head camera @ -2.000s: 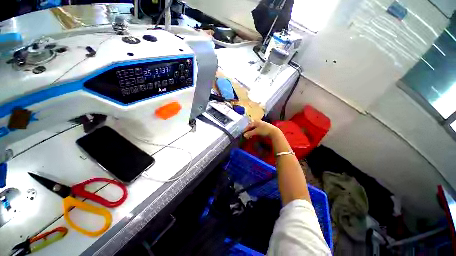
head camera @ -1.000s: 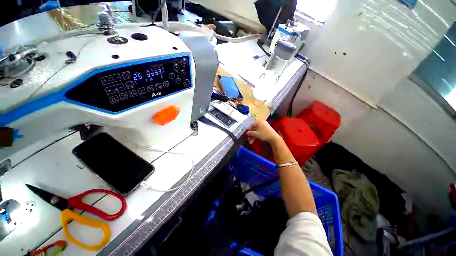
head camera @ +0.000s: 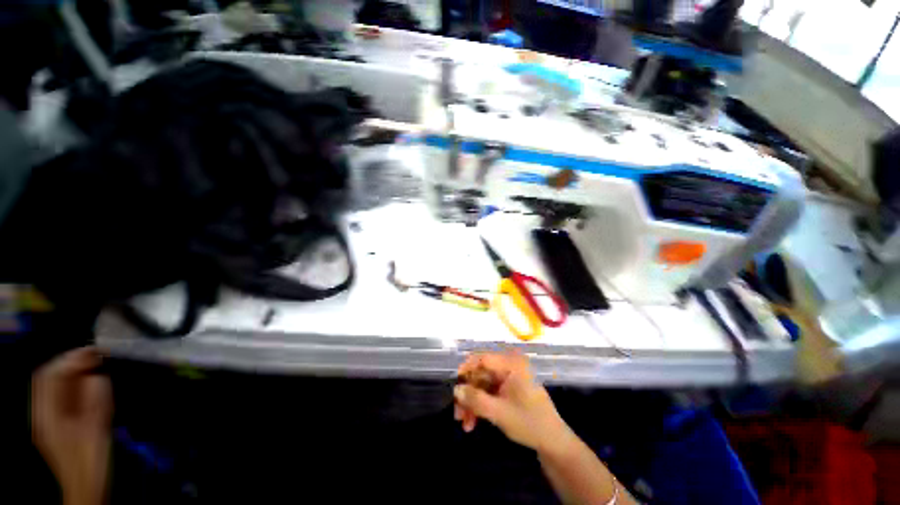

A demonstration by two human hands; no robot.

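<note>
My right hand [head camera: 498, 395] is at the front table edge, blurred, with its fingers curled; I cannot tell if it holds something. My left hand [head camera: 74, 409] is at the far left, blurred, below the strip pile, its hold unclear. The tangled black strip pile [head camera: 217, 168] covers the left of the table, with loops hanging toward the edge. The scissors [head camera: 518, 296], with red and yellow handles, lie on the table beyond my right hand. Small snips [head camera: 449, 294] lie left of them.
A smartphone [head camera: 570, 268] lies right of the scissors. The white sewing machine [head camera: 612, 222] stands behind, with a black control panel [head camera: 706, 200]. The table edge [head camera: 326, 357] runs across the view. A blue crate [head camera: 701, 454] and red objects [head camera: 799, 454] are below at the right.
The view has swung left, bringing the black pile and my left hand into view. My right hand has moved from the table's right end to the edge in front of the scissors.
</note>
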